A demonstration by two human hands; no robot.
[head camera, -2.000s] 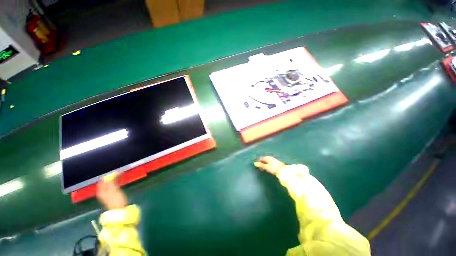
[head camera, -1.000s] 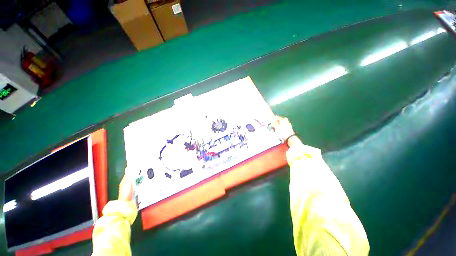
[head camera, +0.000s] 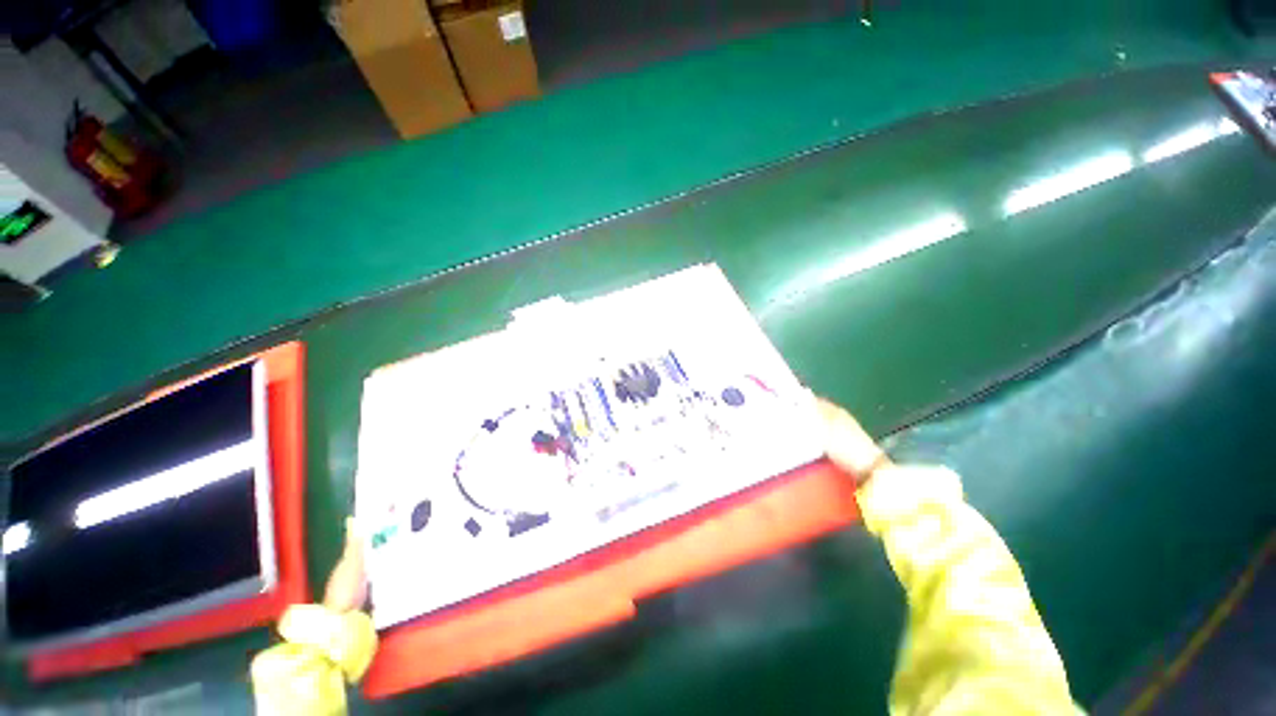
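Observation:
An all-in-one unit, back side up [head camera: 462, 399], lies in front of me, its white plate carrying a dark round fan [head camera: 637, 382], boards and thin wires. A red-orange pad [head camera: 560, 625] shows under its near edge. My left hand [head camera: 347, 576] is at the unit's near left edge, partly hidden by the sleeve and the plate. My right hand [head camera: 848, 439] holds the near right corner, its fingers partly hidden at the edge.
Another unit, black screen up [head camera: 140, 546], lies on a red-orange pad [head camera: 287, 462] at the left. One more unit [head camera: 1250, 105] is at the far right of the green bench. Cardboard boxes [head camera: 406, 70] and a red fire extinguisher [head camera: 112, 165] stand beyond the bench.
Since the earliest frame both hands have come to the back-side-up unit, and it lies nearer the screen-up unit. In the last second the unit and its near edge appear slightly lower in view.

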